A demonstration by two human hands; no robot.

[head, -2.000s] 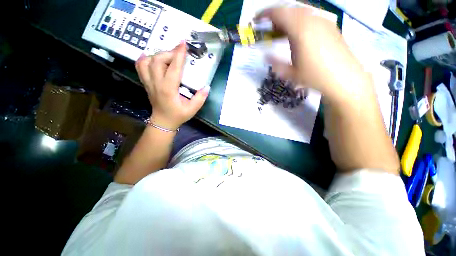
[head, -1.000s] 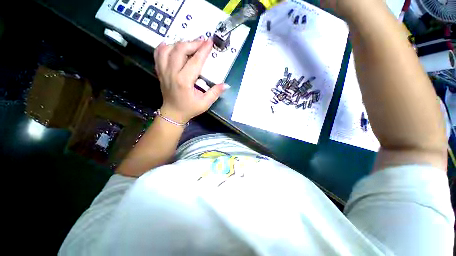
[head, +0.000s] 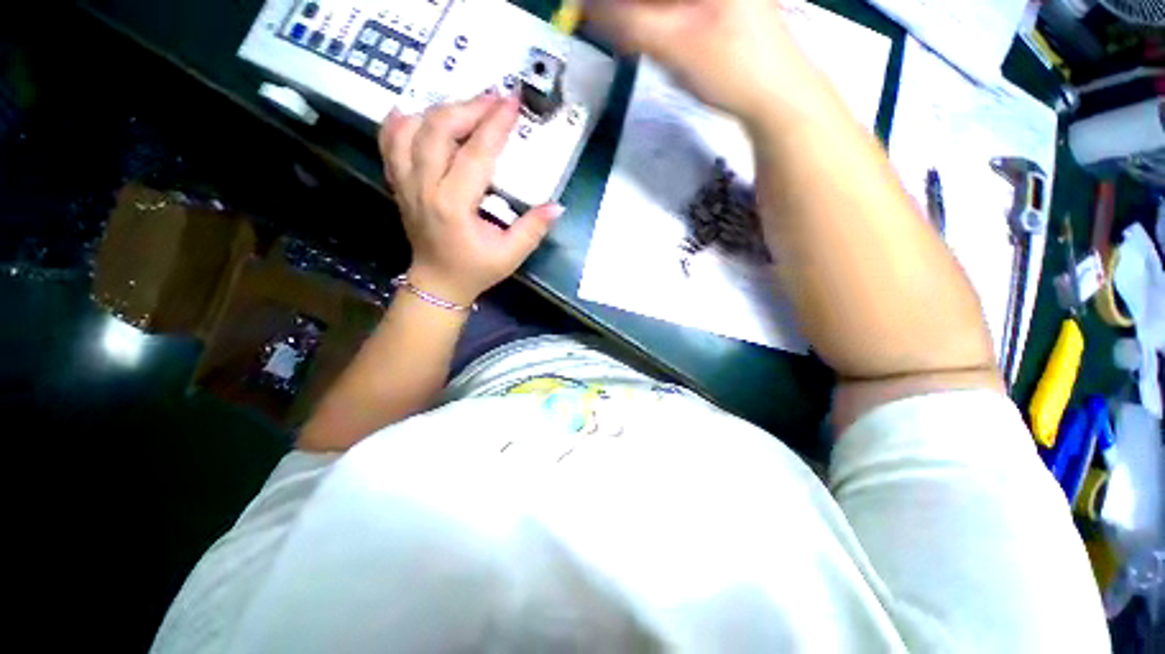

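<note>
The white torque tester (head: 428,77) lies at the upper left, with the dark metal test socket (head: 538,84) on its top. My left hand (head: 454,192) rests on the tester, fingertips against the socket's near left side and thumb apart near the front edge. My right hand (head: 696,45) is at the top edge, closed around a tool, probably the torque wrench (head: 566,15). Only a yellow bit of it shows; the rest is hidden or cut off. Small dark pins (head: 726,215) lie piled on a white sheet (head: 677,288), partly behind my right forearm.
At the right, a pen (head: 935,202) and a caliper (head: 1025,205) lie on paper. Beyond them are a yellow handle (head: 1055,383), blue-handled pliers (head: 1081,441) and a white roll (head: 1122,134). A brown carton (head: 166,262) stands below the bench at left.
My right hand has moved left and down from the upper right, towards the tester. The metal tool end no longer shows over the socket, whose top is exposed. My left hand stays beside the socket.
</note>
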